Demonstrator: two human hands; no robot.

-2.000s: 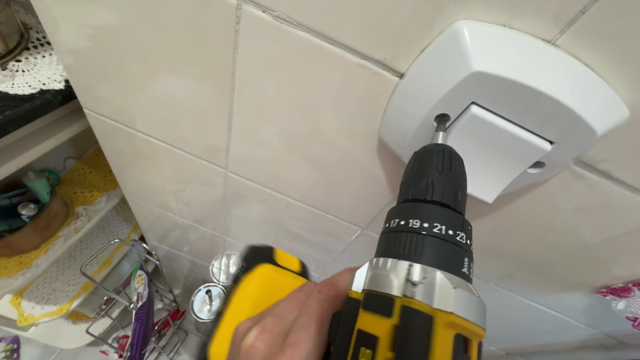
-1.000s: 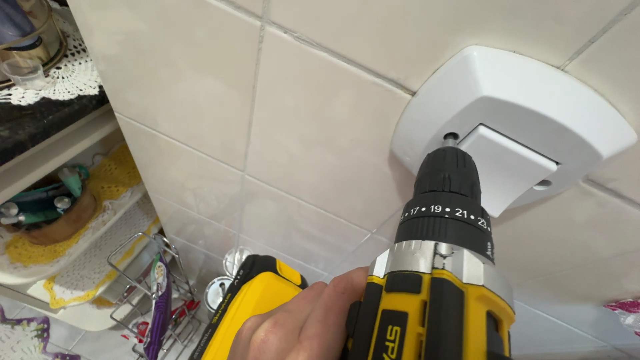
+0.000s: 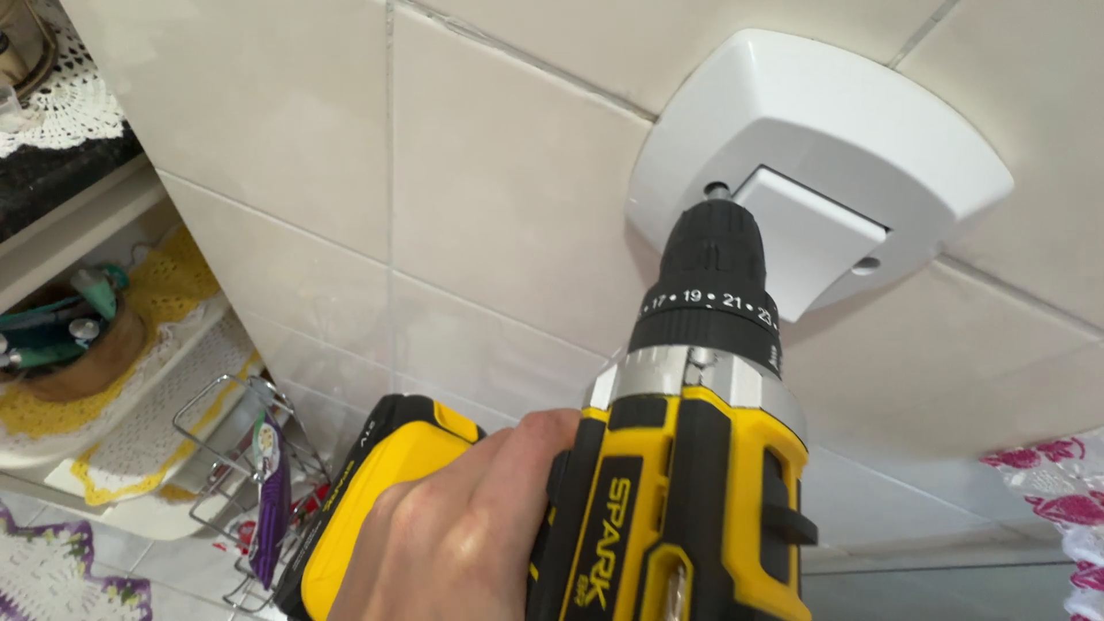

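Note:
My left hand point(image 3: 457, 517) is closed around the handle of a yellow and black cordless drill point(image 3: 681, 483), with its battery pack point(image 3: 371, 492) pointing left. The drill's black chuck point(image 3: 714, 237) points up at a white wall switch plate point(image 3: 862, 129). A short metal bit point(image 3: 718, 193) shows between the chuck and the plate's left screw hole; the tip is hidden in or at the hole. The chuck overlaps the edge of the white rocker point(image 3: 811, 233) in this view. A second screw hole point(image 3: 866, 266) lies right of the rocker. My right hand is out of view.
Beige tiles point(image 3: 517, 172) surround the plate. At left, shelves with crocheted doilies point(image 3: 185, 293) hold a brown bowl point(image 3: 95, 358) of utensils. A chrome wire rack point(image 3: 194, 423) with a purple package point(image 3: 272, 500) stands below. Pink-patterned cloth point(image 3: 1056, 483) hangs at right.
The chuck is closer to the plate than two seconds ago, and less of the bit shows. My left hand keeps its grip on the drill. The view has shifted slightly.

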